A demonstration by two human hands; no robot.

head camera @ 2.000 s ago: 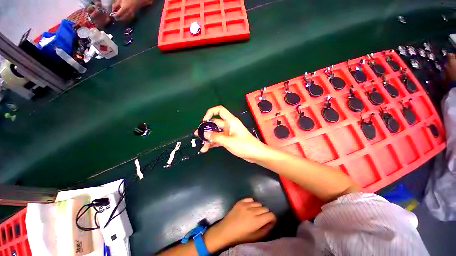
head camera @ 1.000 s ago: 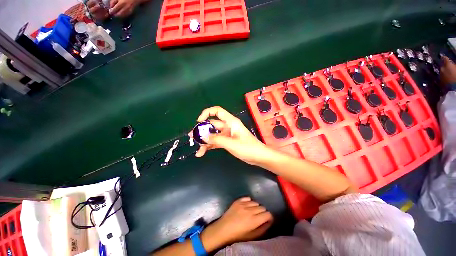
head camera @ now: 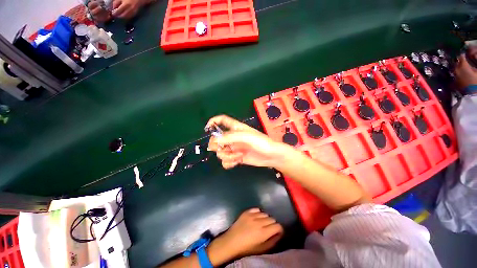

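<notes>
My right hand [head camera: 240,146] is over the green surface left of the red tray [head camera: 334,152]. Its fingertips are closed on a round display module [head camera: 217,132], now edge-on and mostly hidden by the fingers. My left hand [head camera: 255,233], with a blue wrist strap [head camera: 203,253], rests at the bottom centre, fingers curled, nothing visible in it. The tray holds several black discs in its far rows; some near pockets are empty. A loose module [head camera: 117,145] lies on the green surface to the left.
White strips [head camera: 176,160] lie left of my right hand. A white box [head camera: 112,230] with a black cable [head camera: 82,224] is at lower left. A second red tray [head camera: 209,41] with a silvery piece is across the line. Another person's hand [head camera: 465,71] is at right; more hands [head camera: 125,7] at top left.
The module in my right hand has turned from face-visible to edge-on, and the fingers have closed further around it. The loose module has moved left on the green surface. My left hand stays resting.
</notes>
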